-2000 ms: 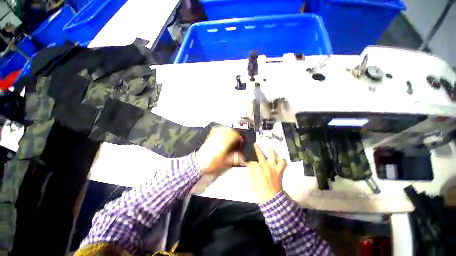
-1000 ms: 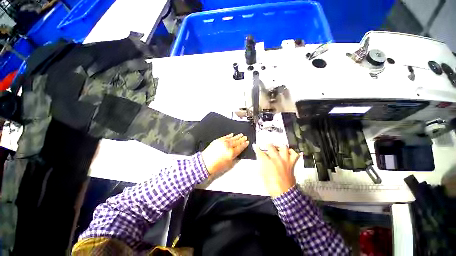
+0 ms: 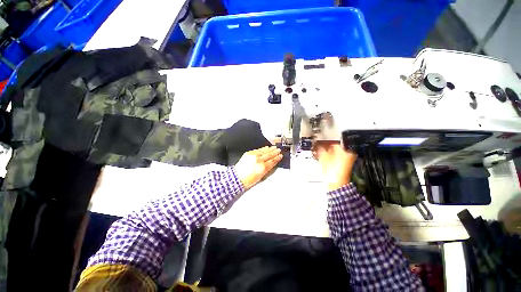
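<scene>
A black cloth panel (image 3: 244,137) lies flat at the left of the presser foot (image 3: 296,145), joined to a camouflage panel (image 3: 185,146). My left hand (image 3: 260,165) rests flat on the black panel's front edge, fingers extended toward the needle. My right hand (image 3: 336,162) is just right of the presser foot, at the left end of the camouflage strips (image 3: 400,179) under the machine arm. It is slightly blurred, and its fingertips are partly hidden, so I cannot tell if it holds anything. The white sewing machine (image 3: 388,108) stands over the strips.
A heap of linked camouflage and black panels (image 3: 68,114) lies along the left side. Metal snips (image 3: 423,210) and a dark rounded rectangle (image 3: 459,185) lie right of the strips. A blue crate (image 3: 280,39) stands behind the table. Dark strips (image 3: 492,251) are at far right.
My right hand has moved from the table in front of the needle plate to the right and back, by the strips. My left hand stays on the black panel, slightly nearer the foot.
</scene>
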